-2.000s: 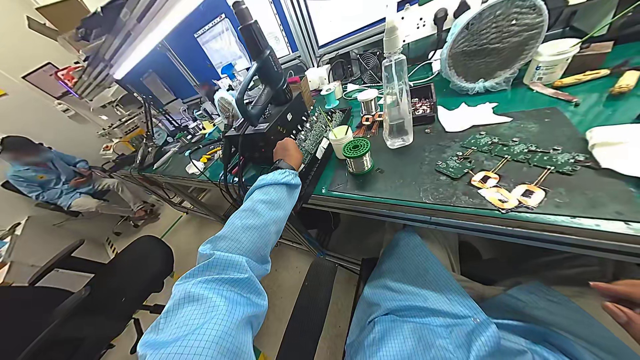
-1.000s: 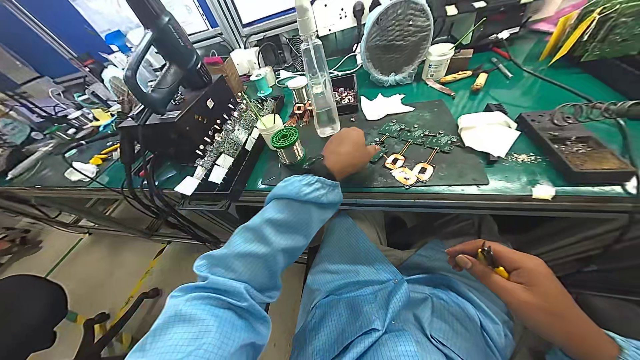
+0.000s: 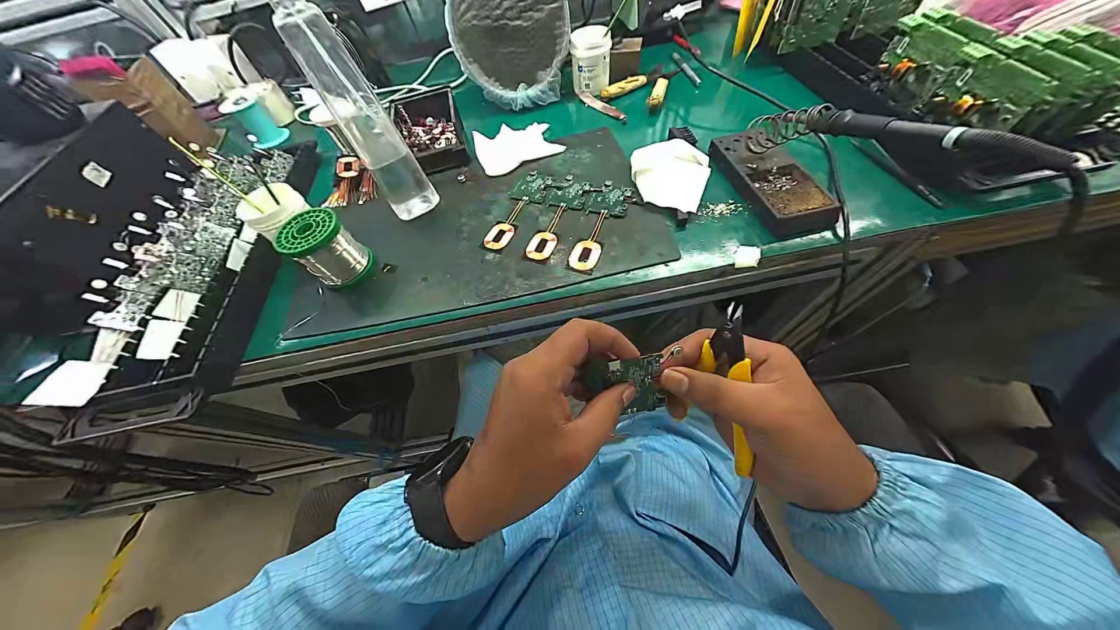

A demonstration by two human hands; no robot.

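Note:
Above my lap, my left hand [image 3: 547, 424] grips a small green circuit board [image 3: 637, 378] between thumb and fingers. My right hand [image 3: 761, 398] pinches a small part at the board's right edge and also holds yellow-handled side cutters [image 3: 739, 376], their jaws pointing up. On the dark work mat [image 3: 420, 280], several green circuit boards [image 3: 573, 194] lie in a row, with oval copper coils [image 3: 542, 245] attached on leads. A green solder wire spool [image 3: 324, 248] stands at the mat's left, beside a white cup [image 3: 271, 210].
A clear plastic bottle [image 3: 372, 122] leans in view behind the mat. At left is a rack of populated boards [image 3: 184, 245]. Toward the right are a crumpled white cloth [image 3: 672, 175], a soldering iron [image 3: 927, 131] over a dark tray [image 3: 777, 188], and stacked green boards [image 3: 980, 66].
My left hand has come from the mat to my lap, where it now holds a board. Both hands have met at that board. The view has turned right and down.

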